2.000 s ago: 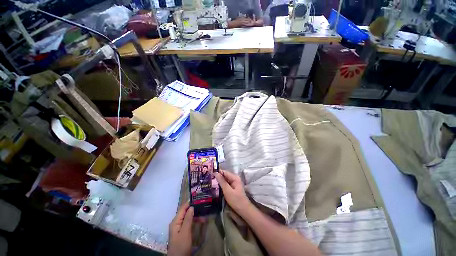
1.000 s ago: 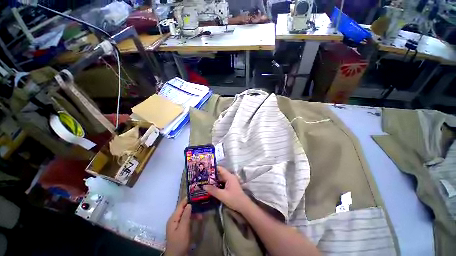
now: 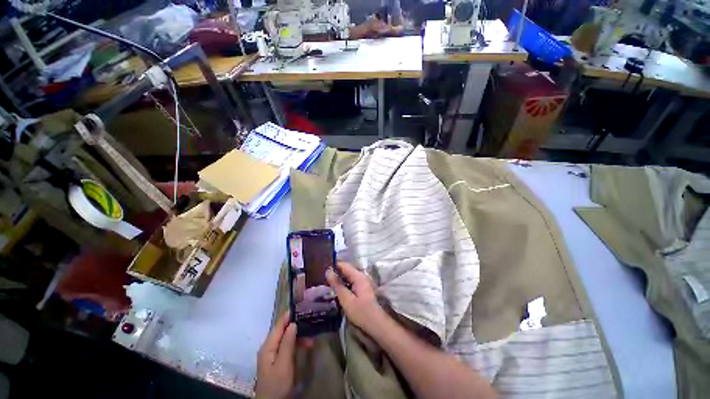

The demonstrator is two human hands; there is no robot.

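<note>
A smartphone (image 3: 313,277) with a lit screen stands over the left part of a khaki garment (image 3: 510,234). My left hand (image 3: 277,360) holds the phone's lower left corner from below; its other fingers are hidden behind it. My right hand (image 3: 356,296) is at the phone's right edge, thumb over the screen; whether it also grips the phone is unclear. Cream striped lining (image 3: 401,214) lies puffed on the khaki cloth. A white label (image 3: 534,314) lies at the right, above a flat striped part.
At left are papers (image 3: 300,148), a tan card pad (image 3: 240,176), an open cardboard box (image 3: 159,257), a tape roll (image 3: 96,204) and a small switch box (image 3: 134,330). A second khaki garment (image 3: 634,226) lies at right. Sewing machines stand behind, with a person's hands (image 3: 375,28).
The phone screen has changed from a bright picture of a figure to a darker picture. My right thumb has moved up a little from the screen's lower part. The view has shifted slightly.
</note>
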